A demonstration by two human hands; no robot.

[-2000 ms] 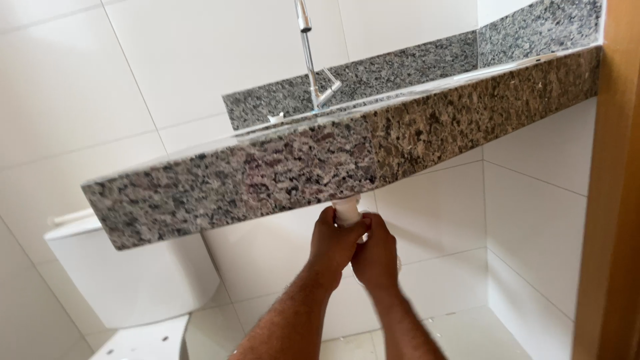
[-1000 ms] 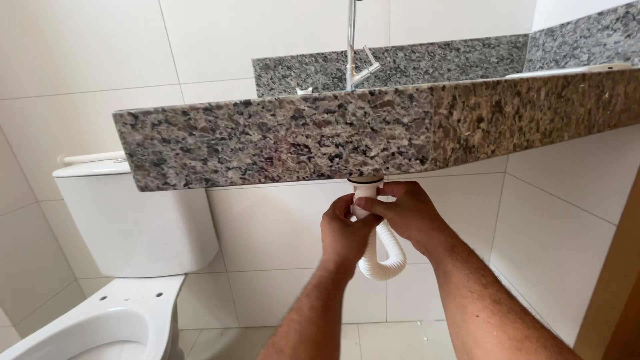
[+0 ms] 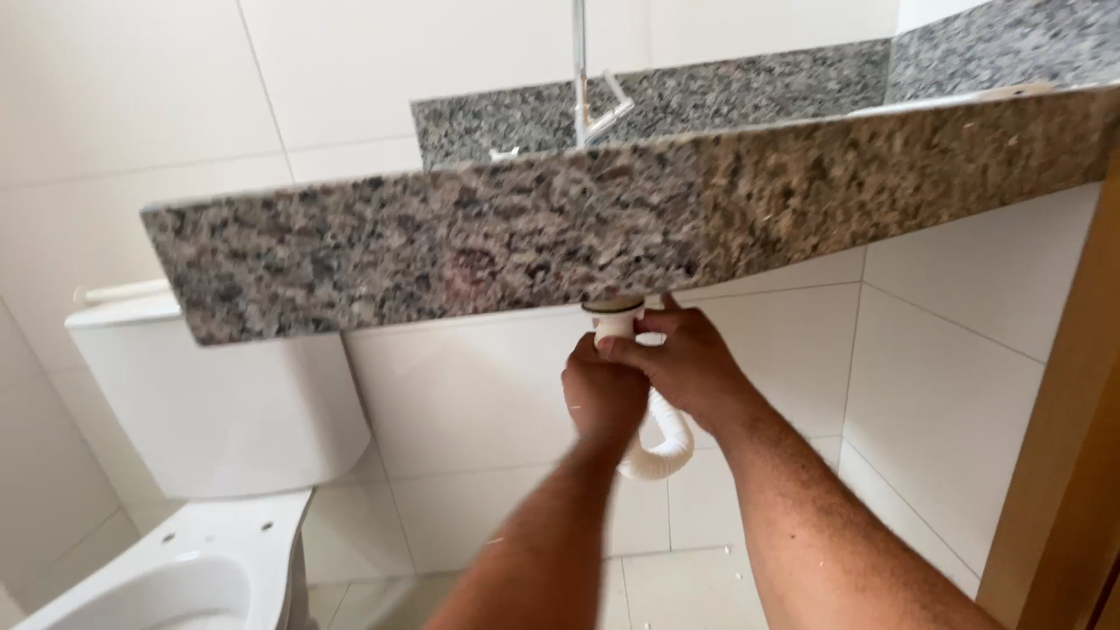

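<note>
A white plastic drain fitting comes down from the underside of the granite countertop, with a dark ring at its top. My left hand is closed around its lower part. My right hand grips the fitting from the right, its thumb across the front and a finger up near the counter's underside. Behind and below the hands hangs a white corrugated drain hose, bent in a U. The hose's joint with the fitting is hidden by my hands.
Above the counter rises a chrome faucet. A white toilet tank and bowl stand at the left, under the counter's left end. A wooden door frame runs along the right edge. Small white bits lie on the tiled floor.
Both hands stay at the drain fitting, and their grip has shifted a little around it. The view has tilted since one second ago.
</note>
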